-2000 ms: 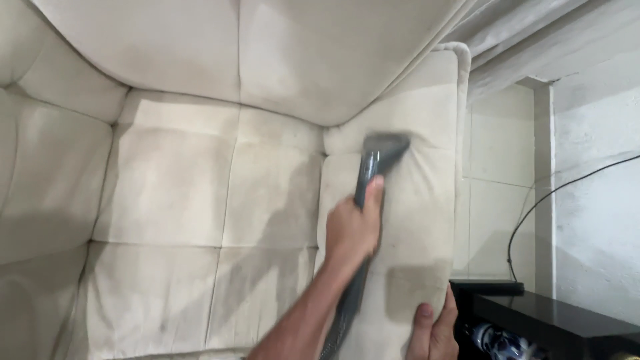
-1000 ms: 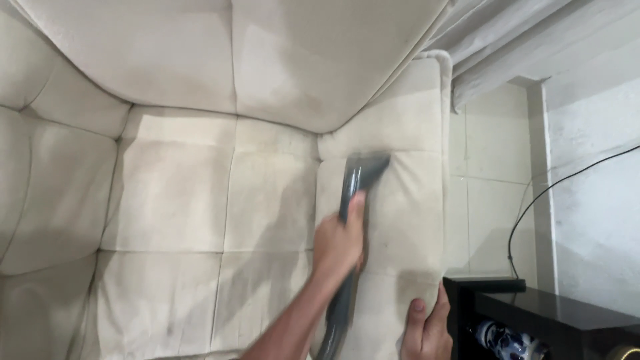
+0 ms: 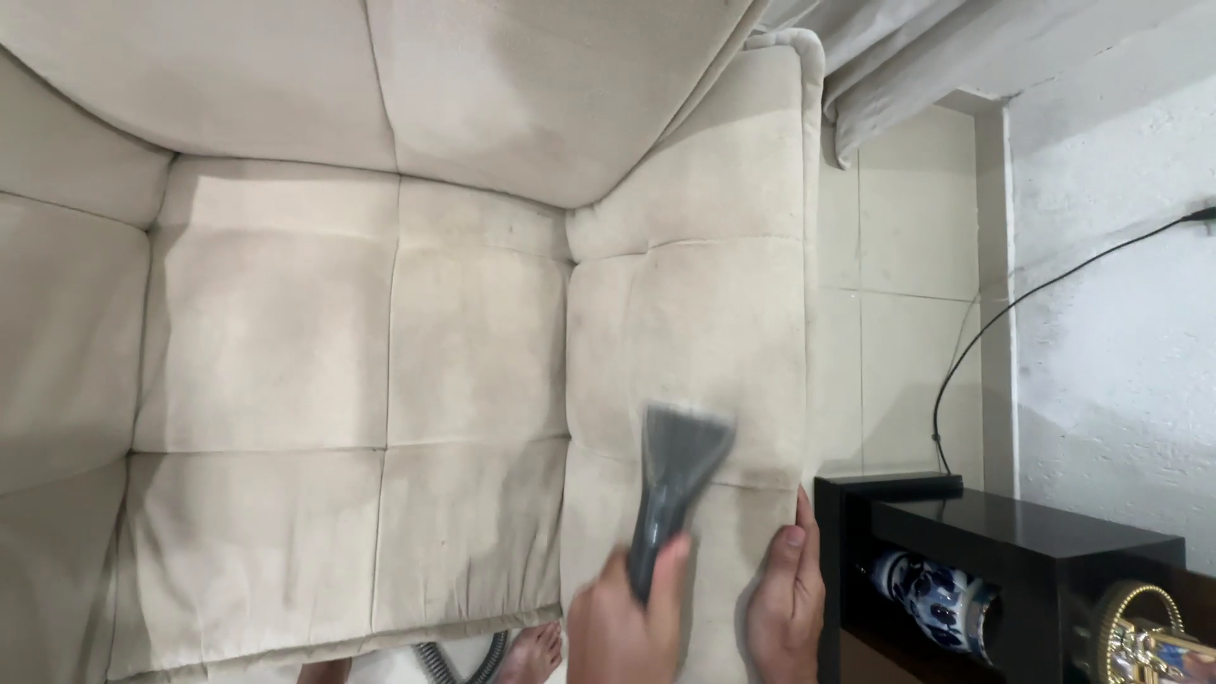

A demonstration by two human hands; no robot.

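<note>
My left hand [image 3: 627,617] grips the neck of a grey upholstery-cleaning nozzle [image 3: 670,475]. Its wide, slightly blurred head lies at the top of the beige sofa armrest [image 3: 703,332], pointing away from me. My right hand [image 3: 788,598] rests on the armrest's outer edge, thumb on top and fingers round the side. Left of the armrest is the tufted sofa seat [image 3: 275,351], with darker patches on its fabric. The backrest [image 3: 560,85] rises behind. A ribbed grey hose [image 3: 461,665] shows on the floor below the seat front.
At the right stands a black cabinet [image 3: 1035,532] holding a blue-and-white porcelain vase [image 3: 936,603] and a gold-coloured ornament [image 3: 1145,627]. A black cable [image 3: 1026,294] runs from it along the wall. A grey curtain [image 3: 883,76] hangs behind. A bare foot [image 3: 537,655] shows beneath the seat.
My left hand has drawn the nozzle down the armrest toward me. My right hand stays at the armrest's outer edge. The hose and foot have come into view at the bottom.
</note>
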